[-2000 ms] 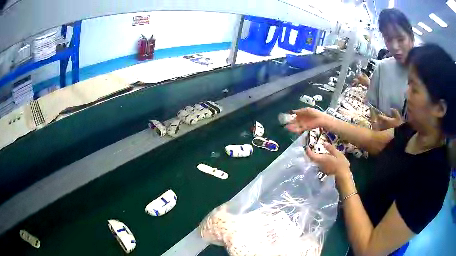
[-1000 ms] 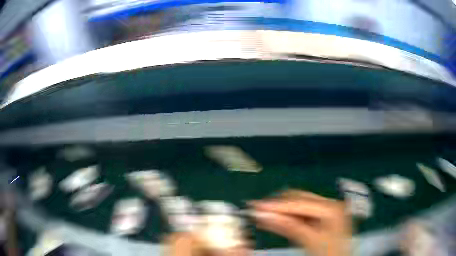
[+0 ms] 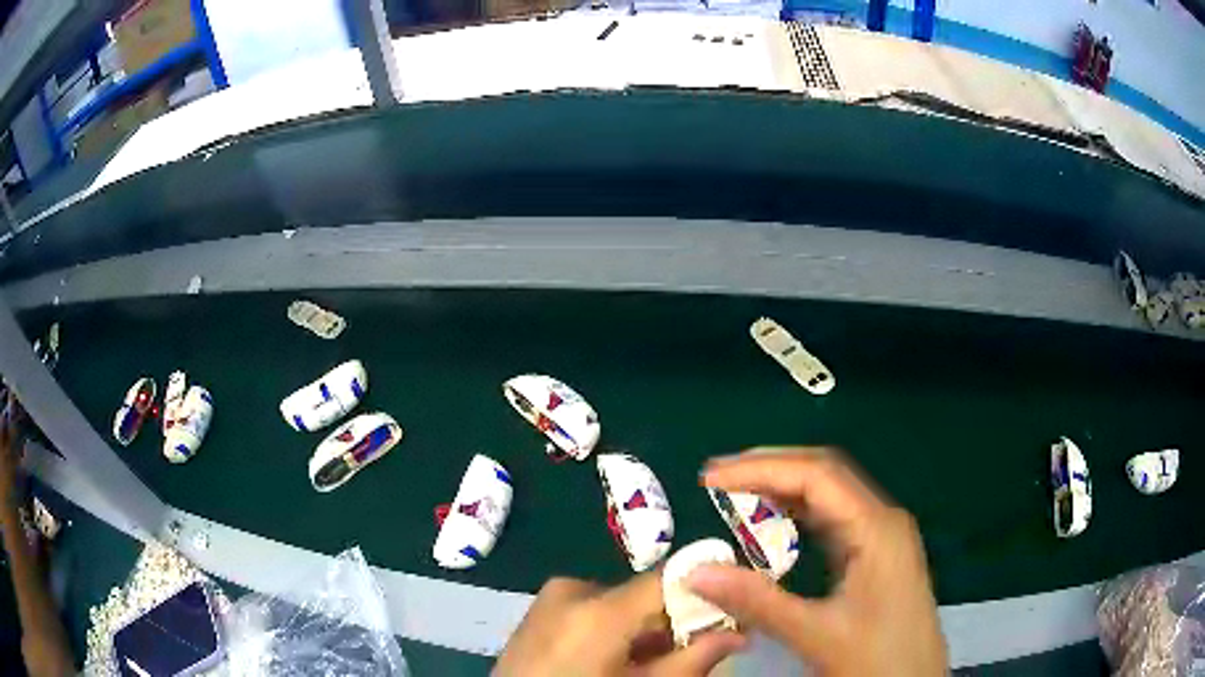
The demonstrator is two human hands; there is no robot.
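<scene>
My left hand [image 3: 595, 630] holds a small cream base plate [image 3: 696, 590] near the belt's front edge. My right hand [image 3: 846, 569] touches the same plate with its thumb, its forefinger raised and curved above it. Whether the fingers hold a small fitting cannot be told. A white body shell [image 3: 761, 532] lies just behind the hands, partly hidden by my right hand. More shells [image 3: 637, 509] with blue and red marks lie to the left of it. A loose base plate [image 3: 792, 356] lies further back on the belt.
The green belt [image 3: 912, 450] runs across the view, with a grey far rail [image 3: 634, 254]. At the near left are small white fittings [image 3: 148, 582], a smartphone [image 3: 168, 637] and a clear bag [image 3: 317, 632]. Another bag [image 3: 1159, 622] is near right. Another person's arm [image 3: 29, 582] shows far left.
The view has turned from the neighbouring workers to the belt in front and is sharper. My hands now show clearly, together on a base plate; the shells sit in different places in view.
</scene>
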